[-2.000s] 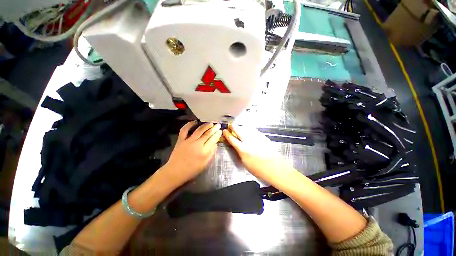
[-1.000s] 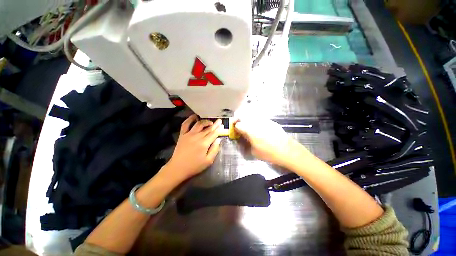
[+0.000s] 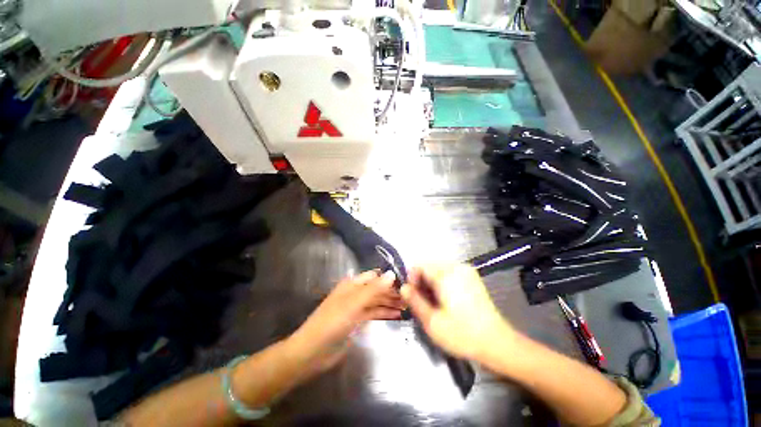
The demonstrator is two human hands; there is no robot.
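A black fabric strip (image 3: 349, 231) with a thin silver-white zipper line runs from below the machine head (image 3: 304, 108) down to both hands and on toward the lower right. My left hand (image 3: 367, 298) holds it from the left, fingertips at the strip. My right hand (image 3: 446, 304) pinches it from the right, close to my left fingertips. The exact grip is partly hidden by the fingers. A yellow patch (image 3: 319, 218) shows under the head, beside the strip's upper end.
A black fabric heap (image 3: 167, 242) lies left. Black zippered pieces (image 3: 559, 200) lie right, one strip (image 3: 505, 253) reaching toward my right hand. A red-handled tool (image 3: 582, 332) and black cable (image 3: 644, 342) lie at the right edge. A blue bin (image 3: 705, 371) stands below.
Both hands have moved from under the machine head toward me, with a black strip now between them. The separate fabric piece on the plate no longer shows separately. The view has shifted.
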